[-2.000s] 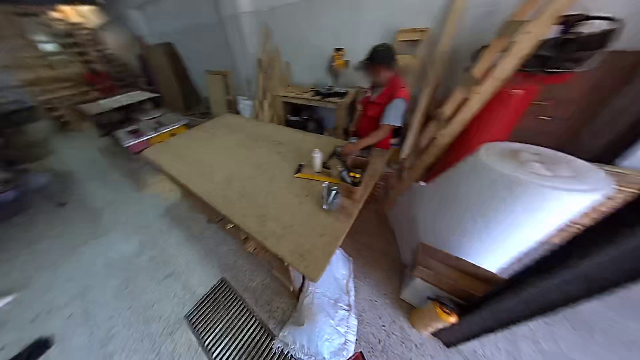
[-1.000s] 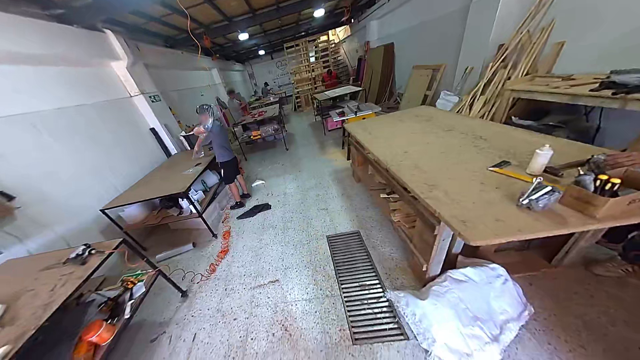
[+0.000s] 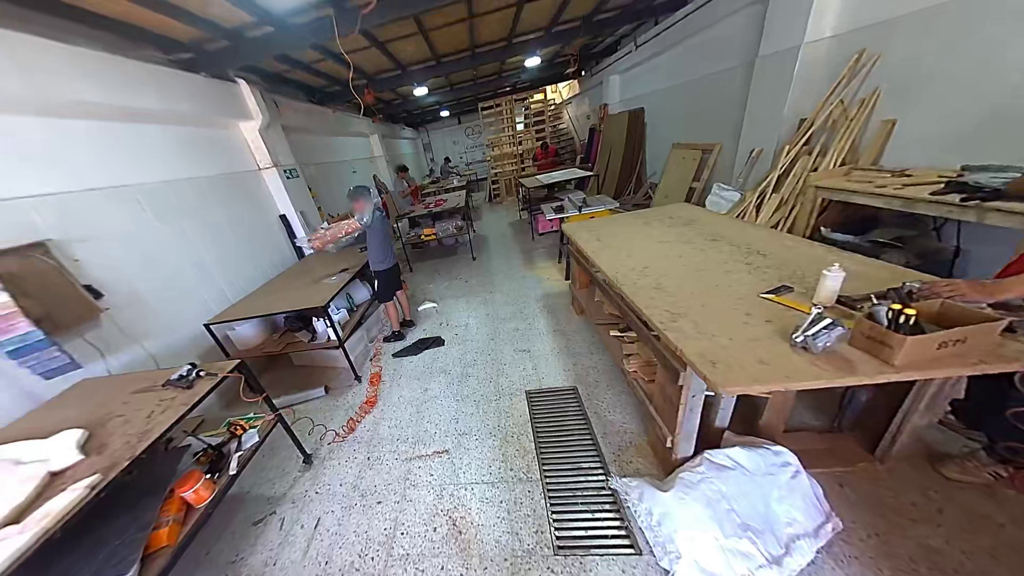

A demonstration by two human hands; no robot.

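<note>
Neither my left hand nor my right hand shows in the head view. On the right, a large wooden workbench (image 3: 688, 272) bears a white squeeze bottle (image 3: 830, 285), a yellow square (image 3: 788, 301), a metal tool with a clear part (image 3: 818, 330) and a cardboard box (image 3: 920, 344) with yellow-and-black handles sticking out. A co-worker's hand (image 3: 952, 290) rests behind that box. At the left, a table (image 3: 120, 400) carries a pneumatic tool (image 3: 186, 376) and white padding (image 3: 40, 464); an orange container (image 3: 194, 486) sits on its lower shelf.
A metal floor grate (image 3: 580, 472) and a white sack (image 3: 732, 512) lie beside the workbench. A coiled orange air hose (image 3: 370, 396) and a black cloth (image 3: 419, 346) are on the floor. A person (image 3: 382, 256) stands at a middle table (image 3: 288, 292). Wood strips (image 3: 824, 152) lean on the right wall.
The view has swung far to the left since two seconds ago. Over the last second, the person at the middle table has raised a clear plastic-wrapped, orange-red item, which was not seen in their hands before.
</note>
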